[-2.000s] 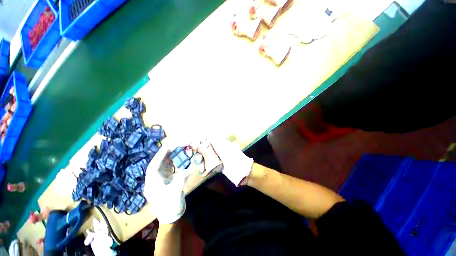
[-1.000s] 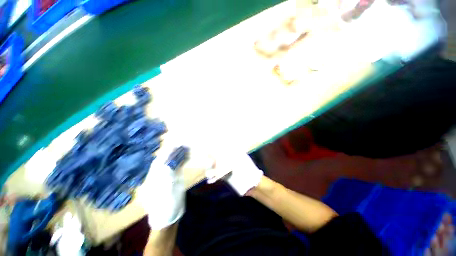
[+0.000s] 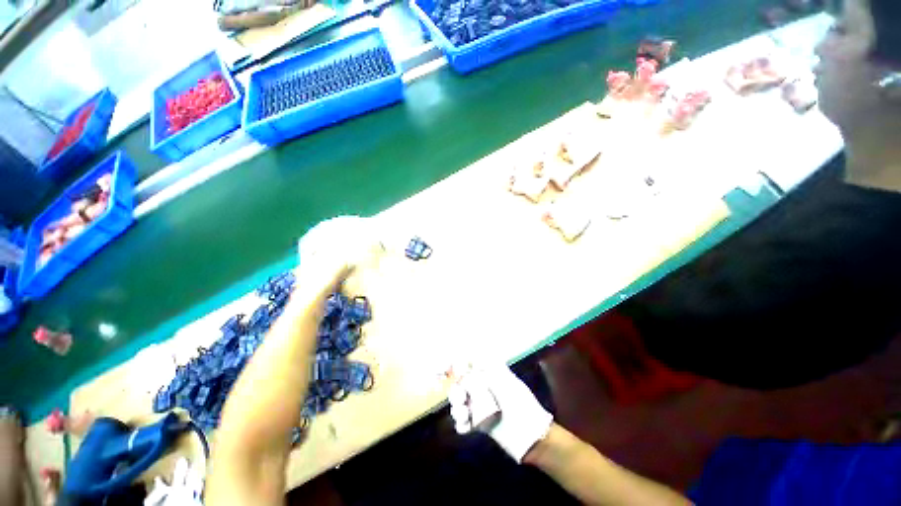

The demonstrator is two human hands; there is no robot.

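Note:
My left hand (image 3: 341, 247), in a white glove, is stretched over the far side of the tan board beside the belt. Glare washes out its fingers, so whether it holds anything is unclear. A single blue plaid piece (image 3: 418, 248) lies on the board just right of it. My right hand (image 3: 499, 413), also white-gloved, is curled at the board's near edge around a pale flesh-pink toy figure (image 3: 456, 376), mostly hidden by the glove. A large pile of plaid pieces with black loops (image 3: 227, 358) lies under and around my left forearm.
A blue heat gun (image 3: 114, 457) and crumpled white gloves (image 3: 178, 486) are at bottom left. Blue bins (image 3: 326, 84) stand beyond the green belt (image 3: 445, 128). Pale figures (image 3: 568, 219) lie further right on the board. A neighbouring person in dark clothing (image 3: 790, 267) sits at right.
My left hand has moved from beside my right hand, away toward the belt. A plaid piece now lies alone near it. My right hand stays low. The view has tilted up, showing more bins.

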